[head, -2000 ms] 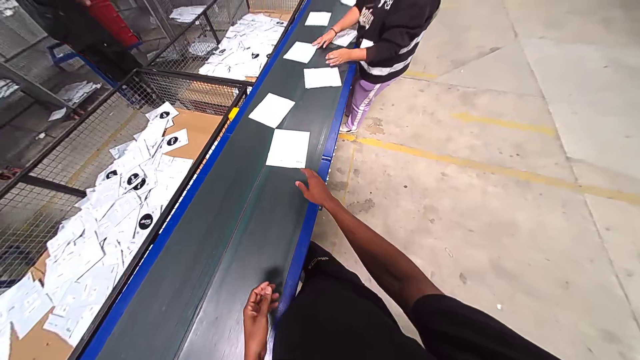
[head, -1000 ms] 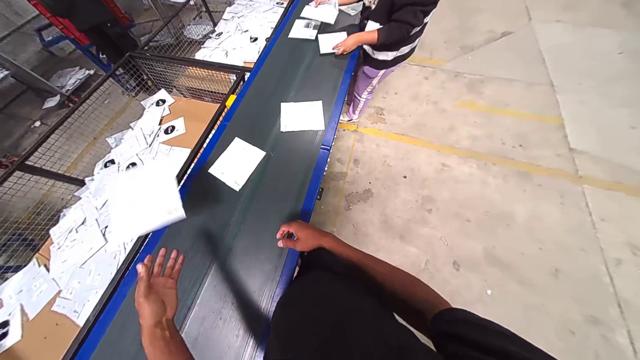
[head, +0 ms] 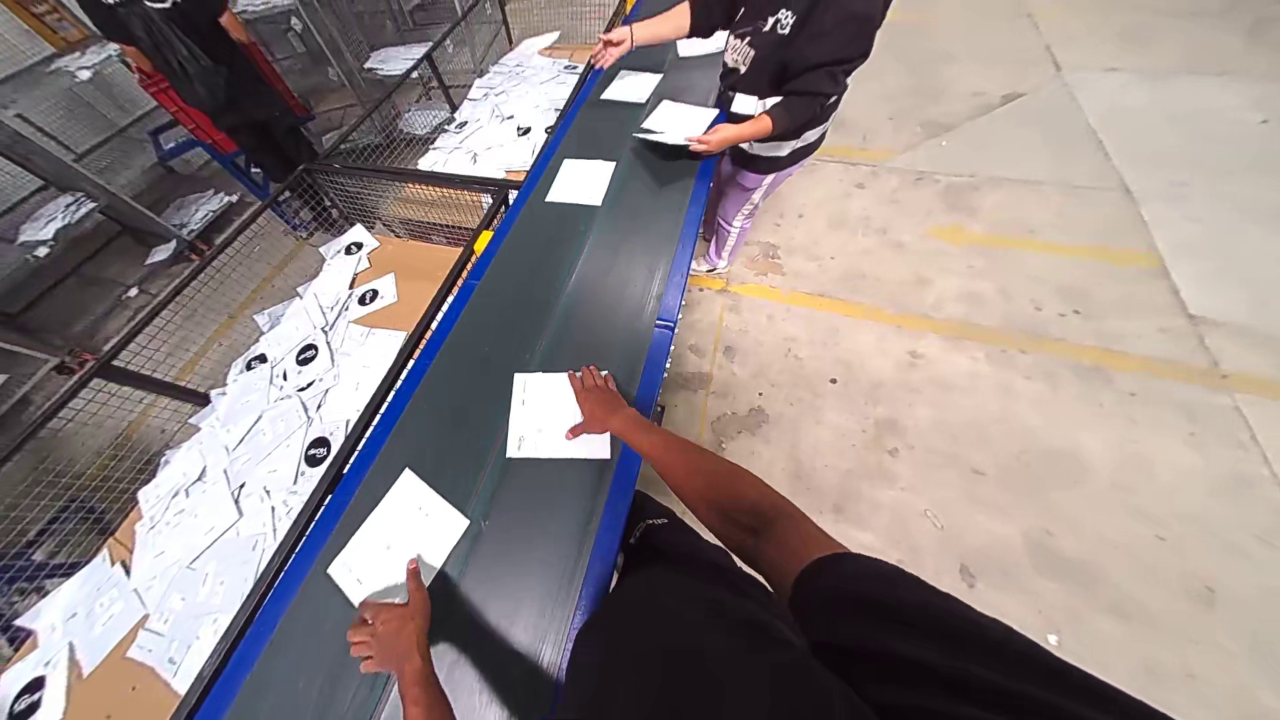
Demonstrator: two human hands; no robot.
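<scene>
On the dark conveyor belt (head: 530,300), my right hand (head: 598,403) lies with spread fingers on a flat white envelope or packet (head: 540,420). Nearer to me, my left hand (head: 392,625) is at the lower edge of a second white packet (head: 400,530), thumb over its edge; whether the fingers grip it is unclear. Farther up the belt lies another white packet (head: 581,182). White packets with round black marks fill a mesh-sided cage (head: 245,430) on the left.
A co-worker (head: 780,80) stands at the belt's right side, holding packets (head: 680,120). Beyond the first cage is another pile (head: 500,110). At upper left a person stands by a red and blue trolley (head: 190,120). Blue rails (head: 655,365) edge the belt.
A packet in the air near my left hand one second ago is no longer there. My right hand has moved from the belt's edge onto a packet; my left hand has come to another packet.
</scene>
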